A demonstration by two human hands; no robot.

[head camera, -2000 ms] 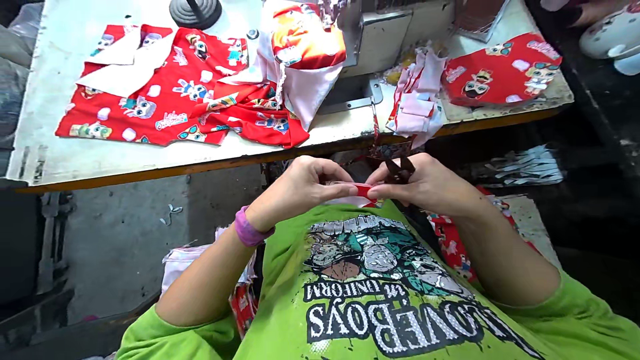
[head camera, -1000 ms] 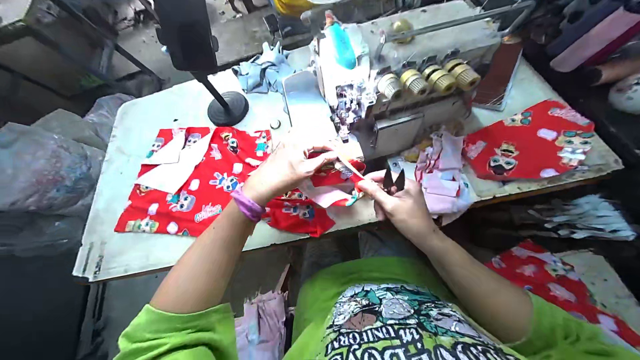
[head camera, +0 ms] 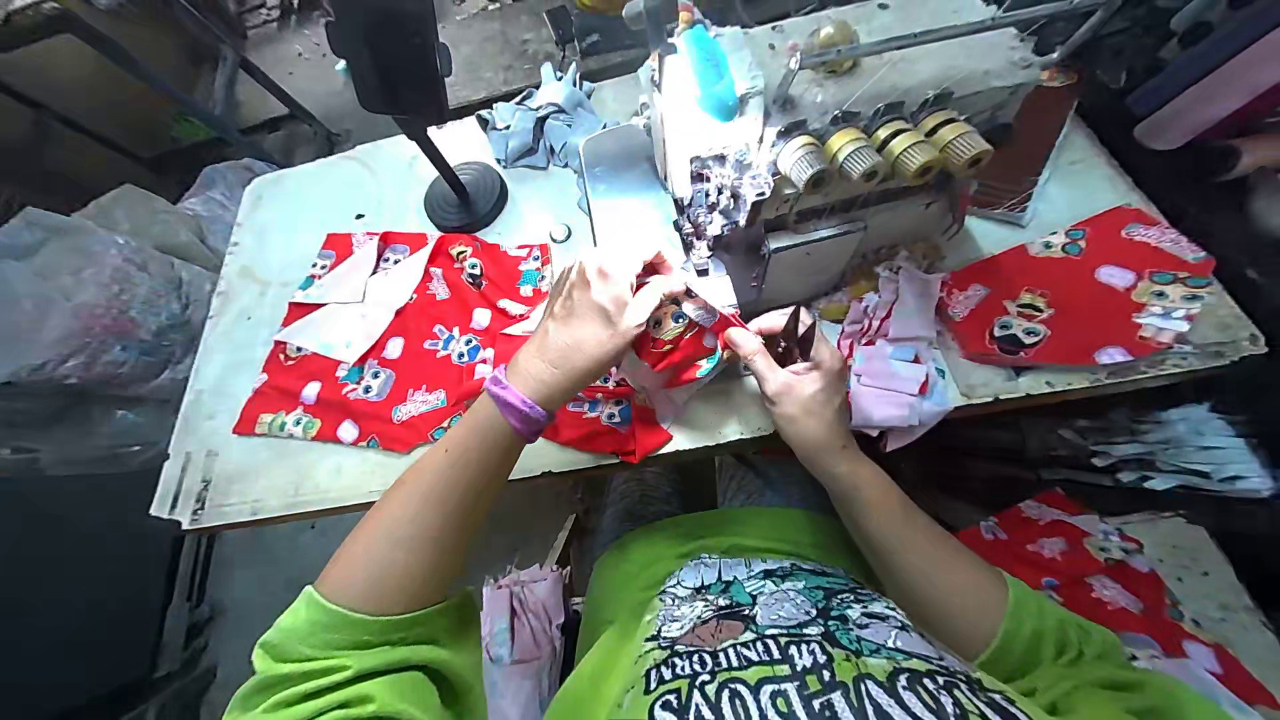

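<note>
Just in front of the needle area of an overlock sewing machine (head camera: 715, 225), my left hand (head camera: 600, 320) grips the upper part of a red printed fabric piece (head camera: 685, 345). My right hand (head camera: 800, 385) pinches the same piece's right edge between thumb and finger. Dark thread snips (head camera: 793, 338) rest in that right hand, blades pointing up. More of the red printed fabric (head camera: 400, 350), with white undersides folded over, lies on the table left of my hands. A bundle of pale pink cut pieces (head camera: 890, 370) sits right of my right hand.
Another red printed piece (head camera: 1080, 290) lies on the table's right side. A phone stand (head camera: 466, 198) rises at the back left near grey cloth scraps (head camera: 548, 120). Tension knobs (head camera: 880, 155) line the machine's front. Plastic bags (head camera: 100, 290) stand left of the table (head camera: 215, 480).
My hands have moved from above my lap up to the machine with the red fabric between them. The view has shifted to show more of the machine and table.
</note>
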